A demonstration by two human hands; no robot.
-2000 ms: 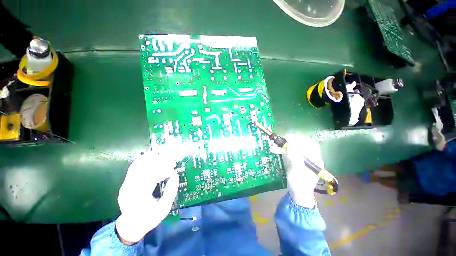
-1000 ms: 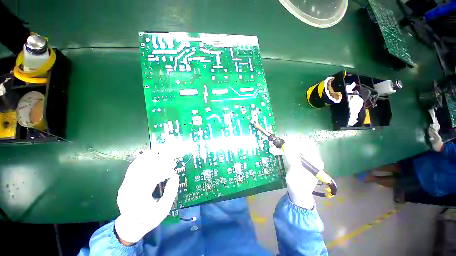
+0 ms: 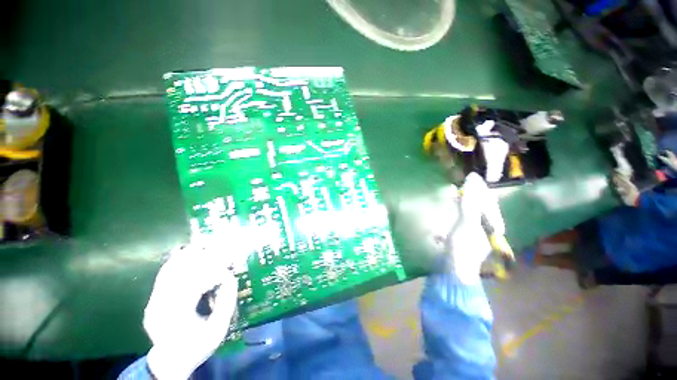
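A large green printed circuit board (image 3: 275, 185) lies solder side up on the green mat. My left hand (image 3: 191, 304), in a white glove, is at its near left corner, fingers curled; a dark object shows in its palm and I cannot tell what it is. My right hand (image 3: 475, 230), in a white glove and blurred, is right of the board, just below the stand. It holds the soldering iron (image 3: 500, 256), whose yellow-and-black end shows below the hand; its tip is hidden. The yellow-and-black iron stand (image 3: 436, 141) stands beyond the hand.
A black box (image 3: 536, 157) with white tissue and a bottle adjoins the stand. A black compartment tray (image 3: 56, 178) is at the far left. A clear funnel rim (image 3: 404, 43) is at the top. Another board (image 3: 545, 46) is at the upper right. A person's blue sleeve (image 3: 642, 234) shows at the right.
My right hand has moved off the board with the iron, to the right and up towards the stand. The view has shifted, so the board appears further left. My left hand remains at the board's corner.
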